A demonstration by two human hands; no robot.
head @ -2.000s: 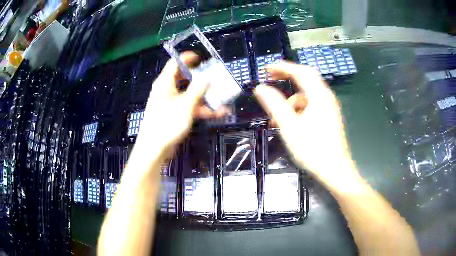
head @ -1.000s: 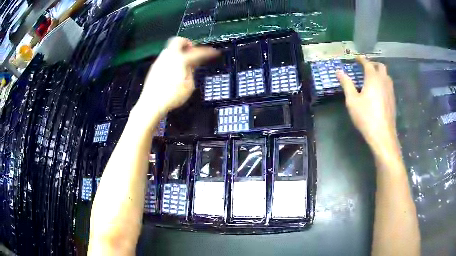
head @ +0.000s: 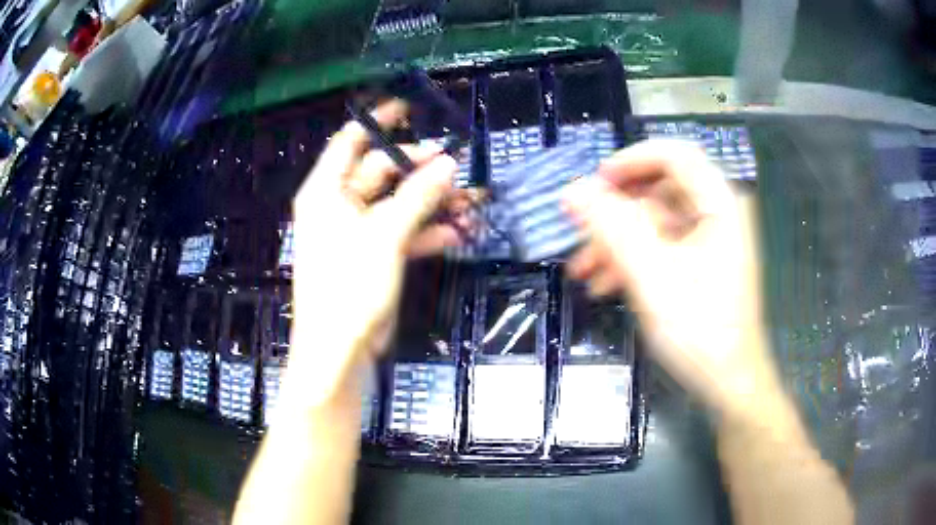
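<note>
My left hand [head: 375,205] holds a dark front housing [head: 386,133], tilted, above the blister tray. My right hand [head: 667,226] holds a pale blue keypad [head: 549,200] by its right side, blurred, close to the right of the housing. The black blister tray [head: 513,459] lies below both hands. Housings with keypads fitted [head: 423,395] lie in its pockets, and several near-row ones show bright white lower halves [head: 508,402]. The hands and keypad cover most of the sideways middle row.
A keypad stack [head: 718,144] lies right of the tray by the pale strip [head: 688,97]. Stacked blister trays [head: 72,308] stand at far left. A grey post [head: 765,46] rises at the far side. Clear plastic [head: 872,349] lies at the right.
My right hand has moved left from the keypad stack with a keypad. My left hand, earlier over the far row, now shows a housing in its grip.
</note>
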